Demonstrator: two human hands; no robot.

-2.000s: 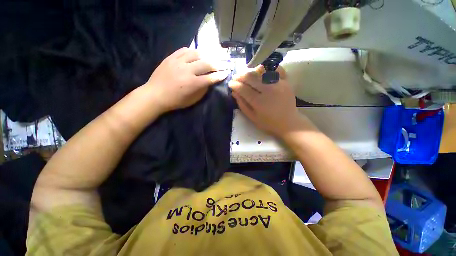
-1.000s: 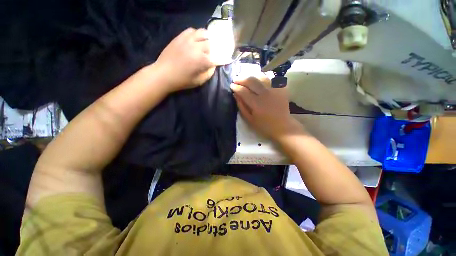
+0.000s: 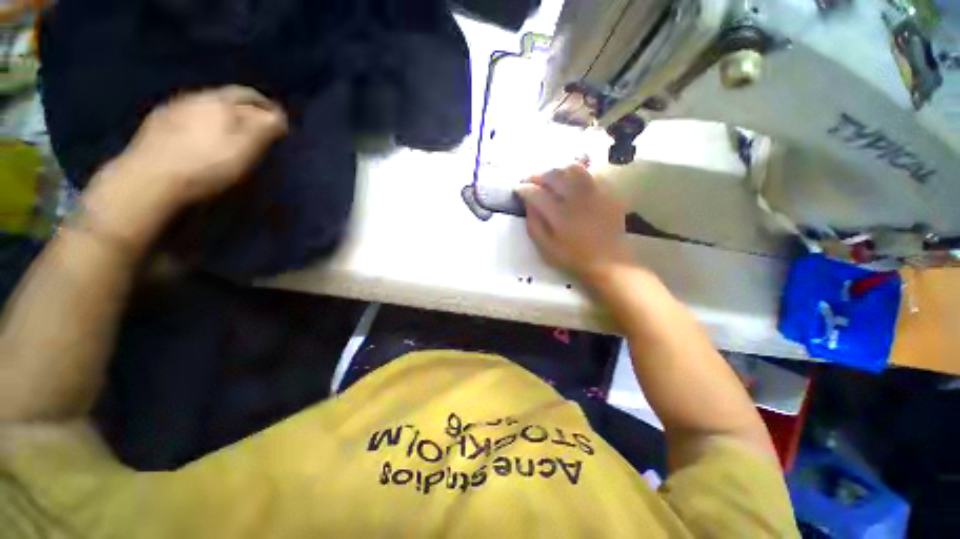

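Observation:
Black cloth point(image 3: 411, 74) lies heaped on the table left of the sewing machine point(image 3: 800, 126). My left hand point(image 3: 216, 137) is blurred and closed on the black cloth at the left, well away from the needle. My right hand point(image 3: 574, 216) rests on the pale machine bed point(image 3: 511, 137), just below the presser foot area, with its fingers bent. A small reddish thing shows near its fingertips, too blurred to name. I cannot tell whether the right hand holds anything. No black cloth lies under it.
A blue tray point(image 3: 842, 316) with a red-handled tool and a white item stands right of the machine. A blue stool point(image 3: 847, 495) is below it. The table's front edge point(image 3: 453, 307) crosses in front of my body. A pale strip point(image 3: 355, 347) hangs near my lap.
My left hand has moved far left with the black cloth, which has left the needle area and my lap, uncovering the bed. My right hand remains near the needle. The view has shifted.

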